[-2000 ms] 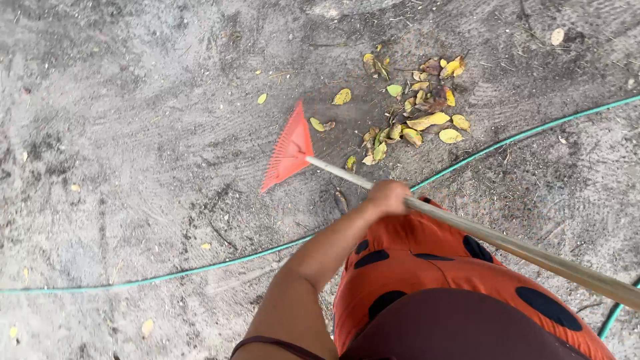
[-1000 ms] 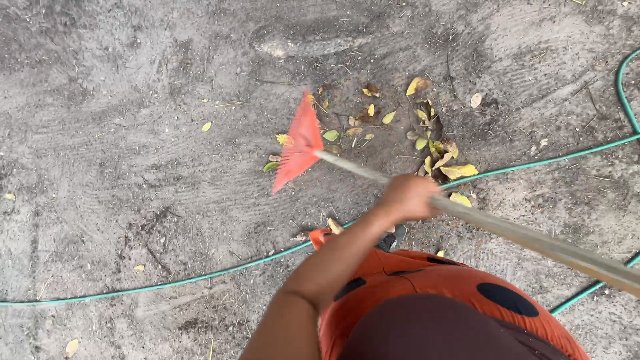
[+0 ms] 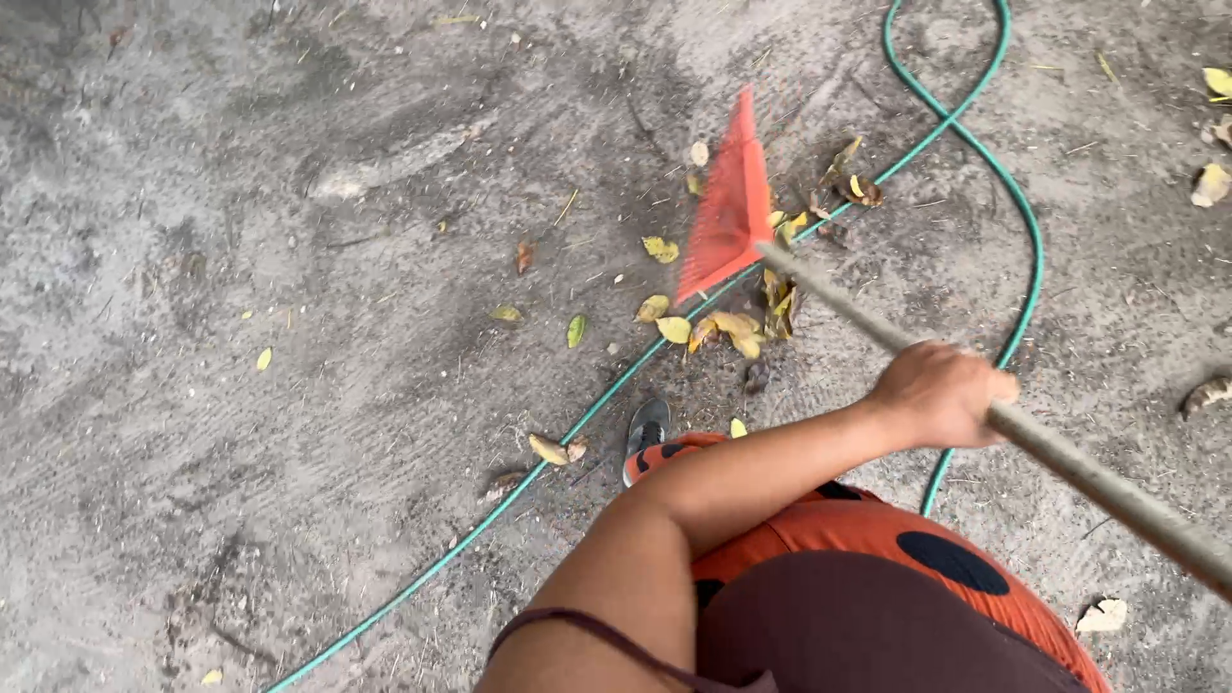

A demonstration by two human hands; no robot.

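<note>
My left hand [image 3: 948,395] is closed around the pole [image 3: 1088,472] of a leaf rake, right of the middle. The rake's orange-red fan head [image 3: 733,207], a little blurred, is up and to the left of the hand, beside a green hose [image 3: 616,385]. Yellow and brown leaves [image 3: 736,332] lie just below the head, some against the hose, and curled leaves [image 3: 857,190] lie to its right. The pole's far end runs out at the right edge. My right hand is not in view.
The hose crosses the dirt ground [image 3: 385,289] diagonally and loops at the upper right. My shoe [image 3: 650,423] stands just below the hose. Single leaves are scattered at left, a few [image 3: 1210,185] at the right edge.
The rake head is now at the hose, among the leaves; a second ago it was left of the main cluster and above the hose. The view has shifted and turned.
</note>
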